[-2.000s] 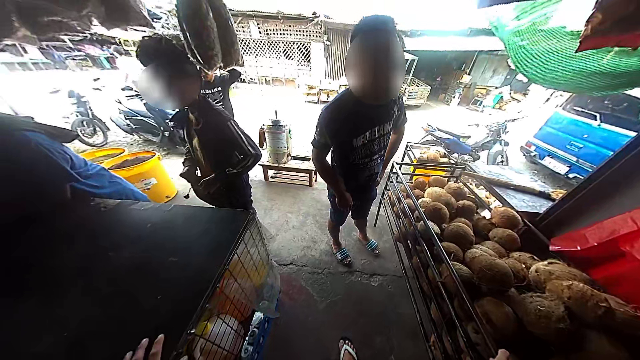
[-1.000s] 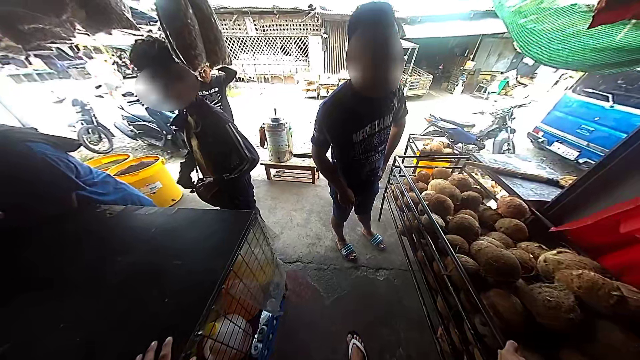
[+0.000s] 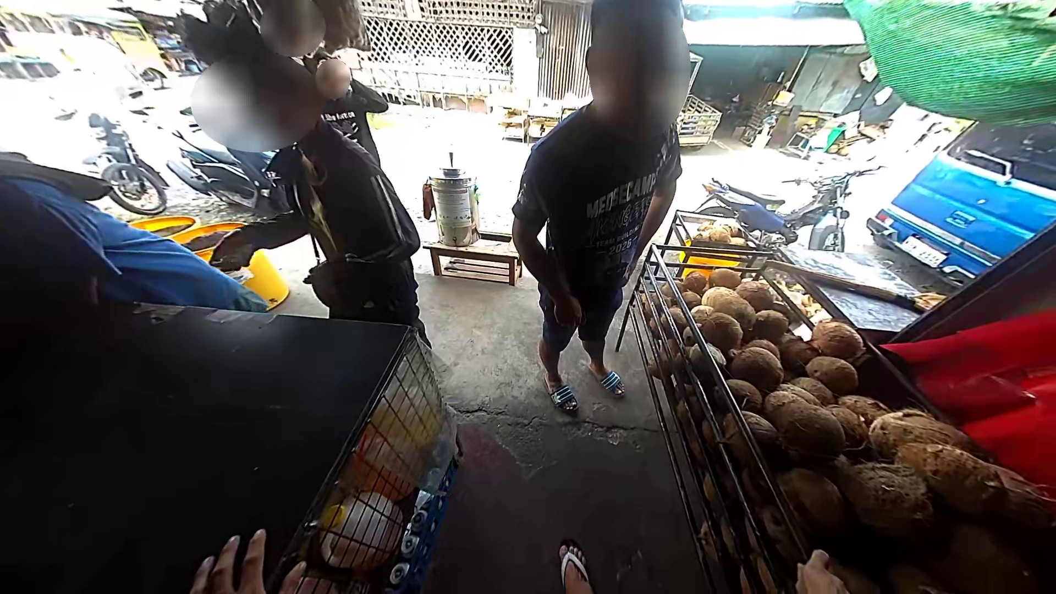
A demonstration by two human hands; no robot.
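Note:
At the bottom left, my left hand [image 3: 243, 568] rests with fingers spread at the edge of a black counter top [image 3: 181, 396], beside a wire mesh side [image 3: 375, 462] with wrapped goods behind it. My right hand [image 3: 818, 573] is at the bottom right, on or against the top rail of a black metal rack; its fingers look curled, but whether they grip the rail cannot be told. The rack holds a heap of husked brown coconuts [image 3: 813, 429].
A person in a dark T-shirt [image 3: 602, 190] stands ahead by the rack. Another in a dark jacket [image 3: 355, 214] is at the left near yellow buckets [image 3: 268, 276]. A metal container [image 3: 455, 206] stands on a wooden bench [image 3: 474, 262]. Motorcycles and a blue vehicle [image 3: 973, 198] are beyond.
The person in the dark jacket now has an arm stretched left over the yellow buckets. More of my two hands shows at the bottom edge.

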